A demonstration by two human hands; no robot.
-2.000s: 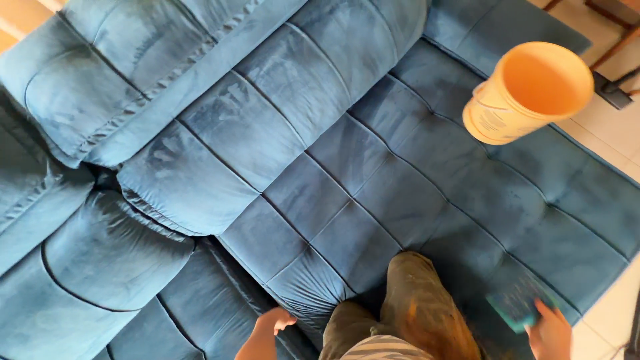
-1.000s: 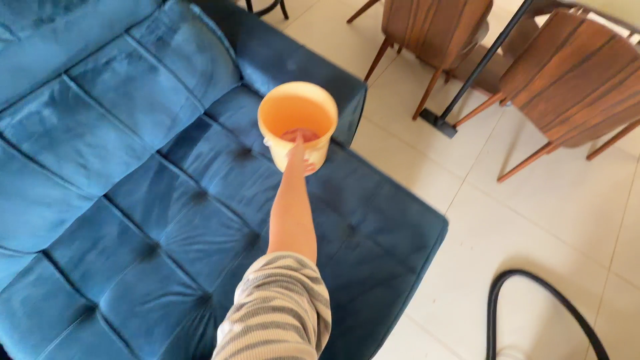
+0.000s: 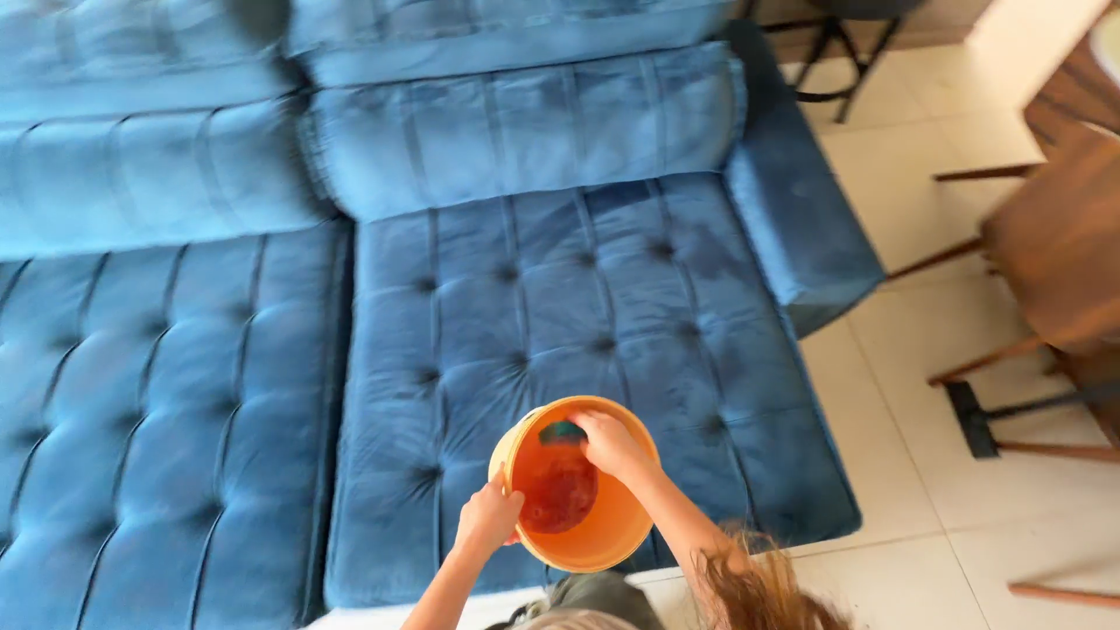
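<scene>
A cream and orange plastic bucket (image 3: pixel 626 525) is tilted over the front of a blue velvet sofa's tufted seat (image 3: pixel 560 306). My left hand (image 3: pixel 490 516) grips its left rim, fingers curled over the edge. Reddish-looking liquid (image 3: pixel 556 494) lies at the bottom. Inside the mouth, my right hand (image 3: pixel 608 444) pinches a small dark green item (image 3: pixel 563 432), partly hidden by the fingers; whether it is a brush or a cloth I cannot tell.
Sofa back cushions (image 3: pixel 525 131) run along the far side, with an armrest (image 3: pixel 796 210) at the right. Beyond it are a wooden chair (image 3: pixel 1059 245), a black vacuum floor head (image 3: pixel 969 420) on the tiles and a black stool (image 3: pixel 840 61) at the back.
The bucket stood on the sofa near the armrest one second ago, with a hand reaching into it; now it is held close to me in my left hand. The view has swung widely.
</scene>
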